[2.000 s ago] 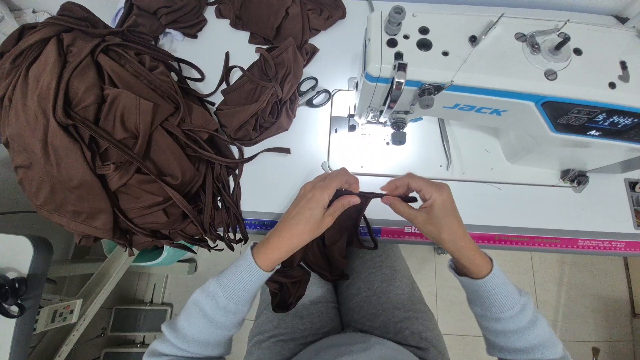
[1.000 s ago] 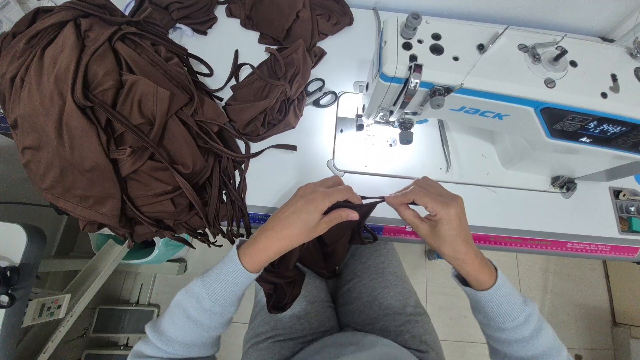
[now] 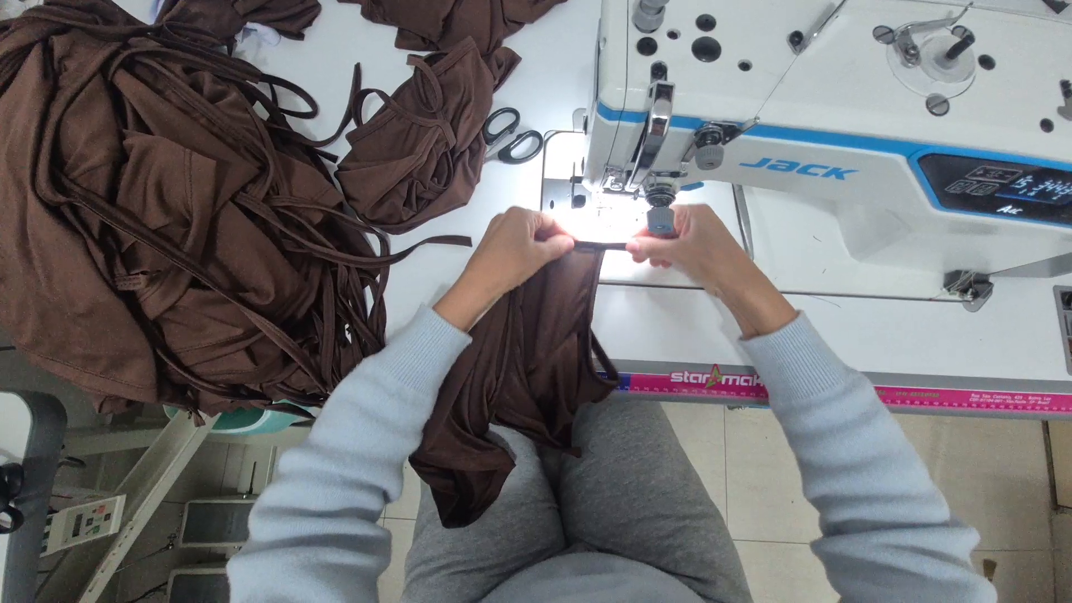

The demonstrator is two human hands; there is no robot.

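A brown fabric garment hangs from both my hands over the table's front edge and onto my lap. My left hand pinches one end of its narrow top edge between thumb and fingers. On the other end of that edge, my right hand closes its fingertips, partly behind a knob of the sewing machine head. The edge is stretched straight between them, just in front of the lit needle area of the Jack sewing machine. Whether the fabric lies under the presser foot cannot be told in the glare.
A large pile of brown garments with straps covers the table's left side. Another brown garment lies beside black-handled scissors. A pink measuring tape runs along the front edge. The thread stand and machine arm rise at the right.
Both hands have moved forward from the table's front edge to the machine's needle area, bringing the garment along. My hands are farther apart on its edge than one second ago.
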